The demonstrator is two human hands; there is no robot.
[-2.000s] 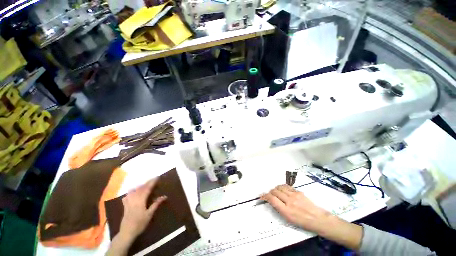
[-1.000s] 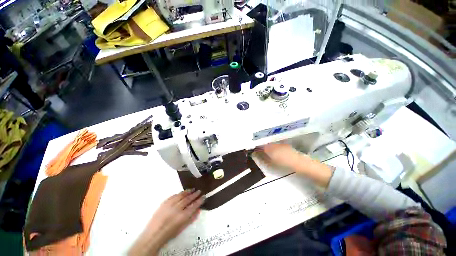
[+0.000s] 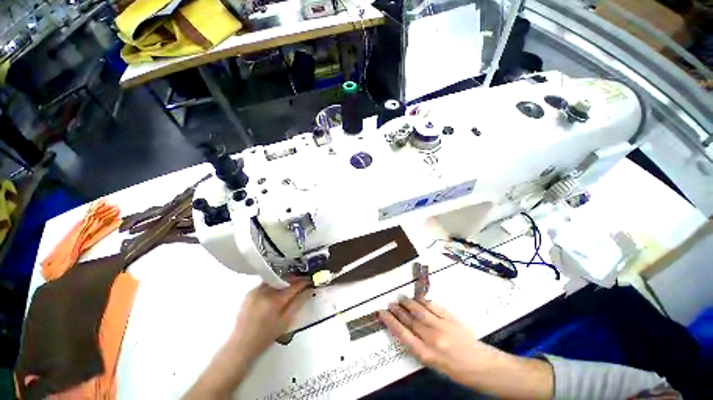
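A dark brown panel [image 3: 397, 241] with a narrow white strip [image 3: 367, 261] on it lies under the white sewing machine head [image 3: 254, 234]. A cream-yellow block [image 3: 321, 277] sits beside the foot. My left hand [image 3: 264, 314] has its fingertips at the panel's left end, close to the foot; the head partly hides them. My right hand [image 3: 430, 332] has its fingertips on the right end of a short brown strip [image 3: 364, 325] flat on the table, in front of the machine bed. Another short brown piece [image 3: 422, 280] lies just behind my right hand.
Left on the table [image 3: 180, 301] are brown panels [image 3: 66, 312] over orange panels [image 3: 119, 316], orange strips [image 3: 82, 238] and loose brown strips [image 3: 164, 223]. A dark tool with black cord [image 3: 489, 262] lies right of the panel. Thread cones [image 3: 352, 109] stand behind the machine arm.
The panel first moved from the left under the head, then shifted further back. My left hand followed it to the foot. My right hand has left the panel for the short brown strip.
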